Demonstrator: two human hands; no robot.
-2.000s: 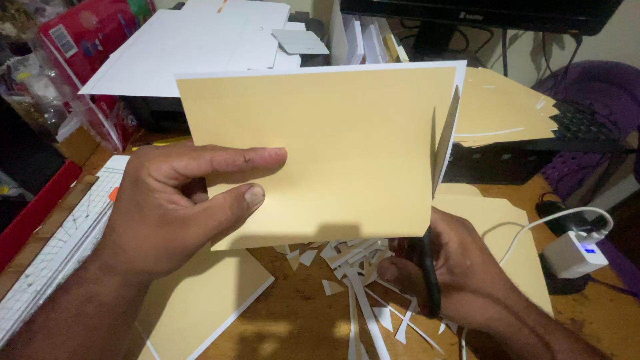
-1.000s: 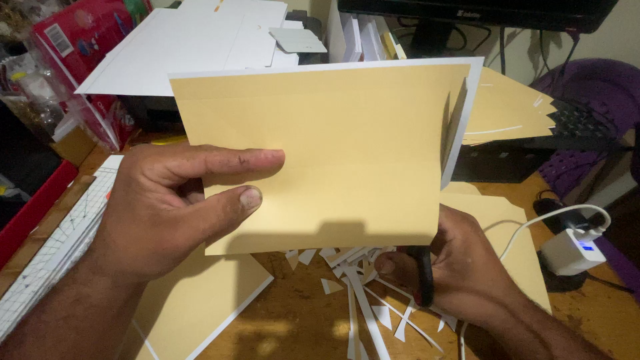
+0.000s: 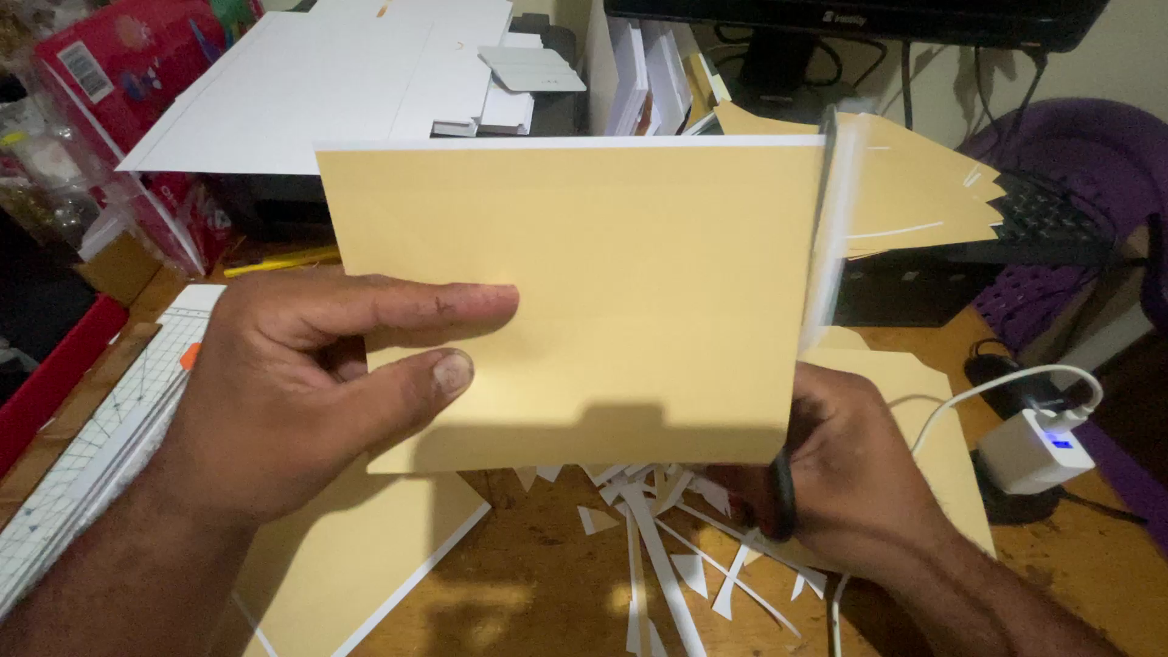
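A tan paper sheet with a white top edge [image 3: 584, 237] stands upright in front of me. My left hand [image 3: 365, 383] pinches its left side, thumb and index finger lying on the near face. At the lower right corner, my right hand [image 3: 839, 465] is closed on the dark handle of scissors [image 3: 781, 497]. A blade shows at the sheet's upper right edge, beside a blurred white strip [image 3: 835, 237]; most of the scissors is hidden behind the sheet. Below lie white paper offcuts [image 3: 666, 566] on the wooden table.
Another tan sheet [image 3: 365, 566] lies at lower left, beside a gridded paper trimmer [image 3: 109, 420]. Tan sheets [image 3: 912, 182] rest near a black keyboard [image 3: 1049, 219]. A white charger with a cable [image 3: 1036, 452] stands at right. White card [image 3: 338, 82] and a monitor [image 3: 858, 18] are behind.
The white strip along the sheet's right side now appears narrow and blurred, with a scissor blade at the top corner. My left hand keeps its hold.
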